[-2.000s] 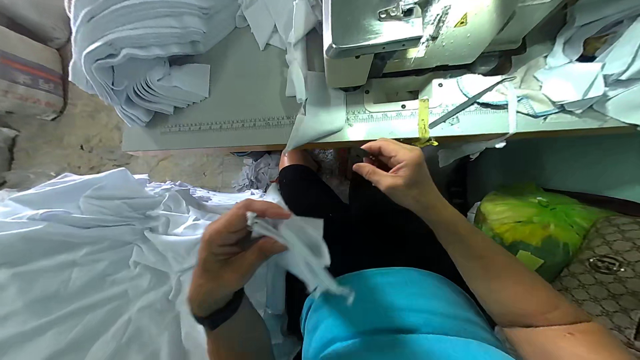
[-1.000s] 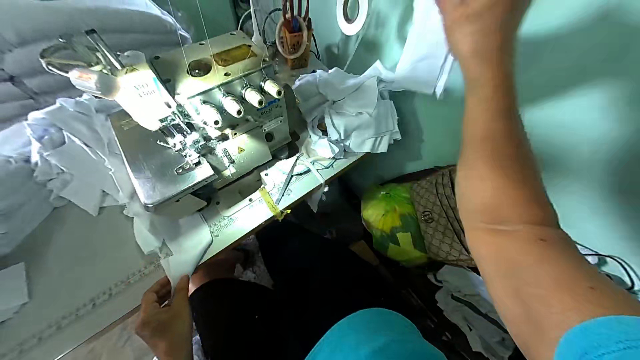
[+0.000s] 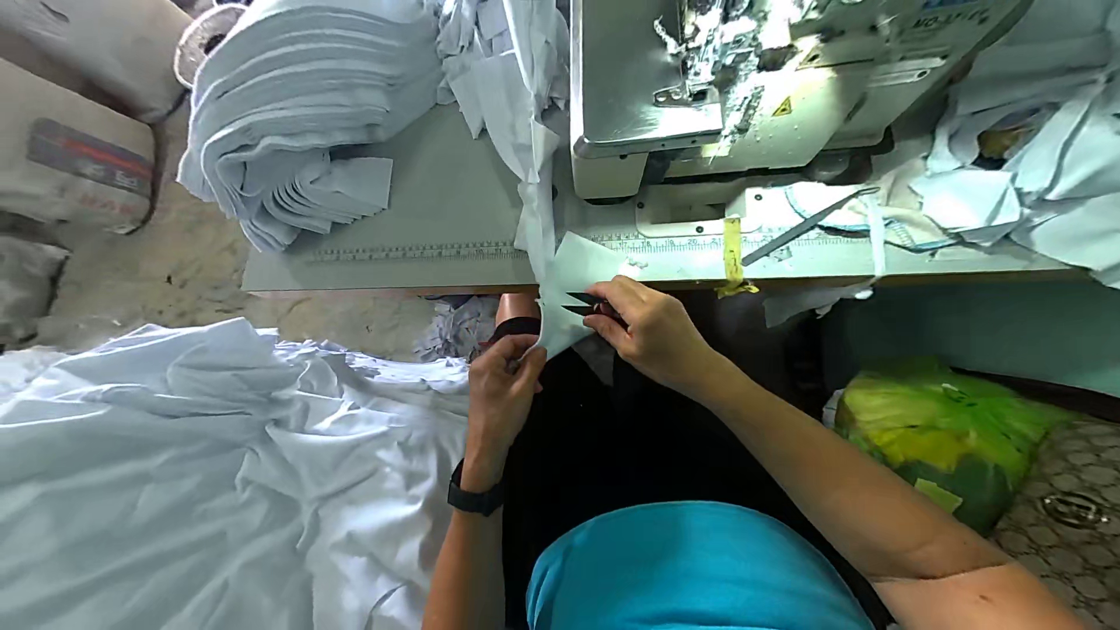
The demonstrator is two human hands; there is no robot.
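Note:
My left hand (image 3: pixel 506 385), with a black band at its wrist, pinches the lower end of a strip of white fabric pieces (image 3: pixel 564 319) at the table's front edge. Small dark thread snips (image 3: pixel 582 304) are in my right hand (image 3: pixel 639 328), their blades at the fabric just right of my left fingers. The chain of joined white pieces (image 3: pixel 534 157) runs up over the table, left of the sewing machine (image 3: pixel 744 96).
A stack of white cut fabric (image 3: pixel 297 114) lies on the table (image 3: pixel 420 201). Tweezers (image 3: pixel 805 227) and white fabric (image 3: pixel 1067 192) are at right. White cloth (image 3: pixel 219 472) spreads at lower left; a green plastic bag (image 3: pixel 954 429) and a patterned bag (image 3: pixel 1067 507) stand at lower right.
The view has swung back left from the wall. My right hand, raised at upper right one second ago, is now beside my left at the fabric. The white piece it held is gone from it.

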